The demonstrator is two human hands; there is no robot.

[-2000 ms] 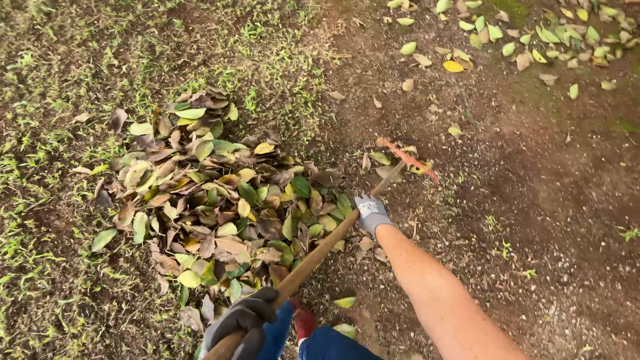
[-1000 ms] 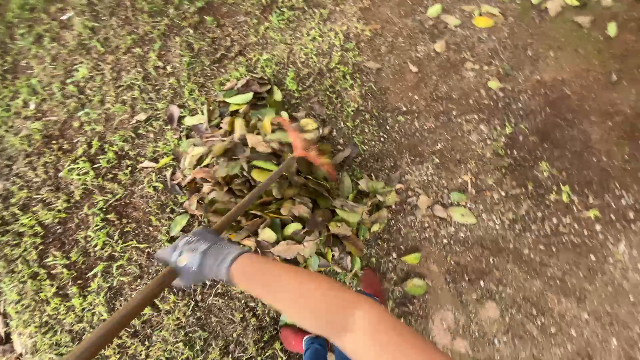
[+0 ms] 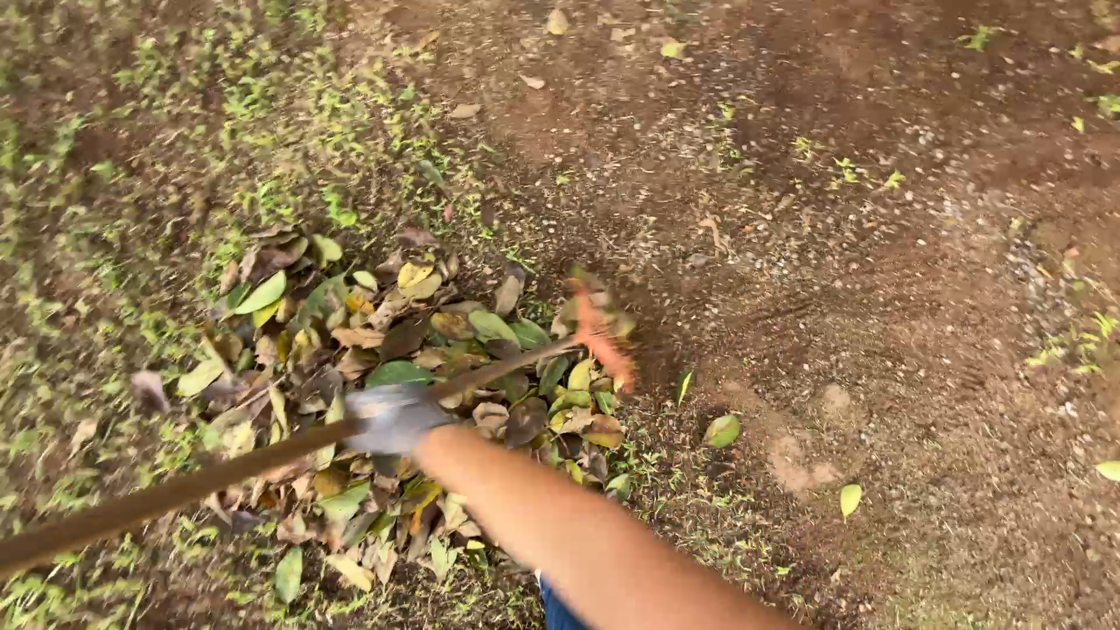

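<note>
My right hand, in a grey work glove, is closed around the wooden handle of a rake. The handle slants from the lower left edge up to the orange rake head, which is blurred and lies at the right edge of a pile of fallen leaves. Green, yellow and brown leaves make up the pile, beneath my glove and the handle. My left hand is out of view.
Patchy grass covers the ground at left. Reddish bare soil with small stones spreads at right, where a few single leaves lie. A bit of blue clothing shows at the bottom edge.
The rake head, over the middle of the pile one second ago, is now at its right edge. My left hand, on the handle two seconds ago, has gone out of view. The view has shifted.
</note>
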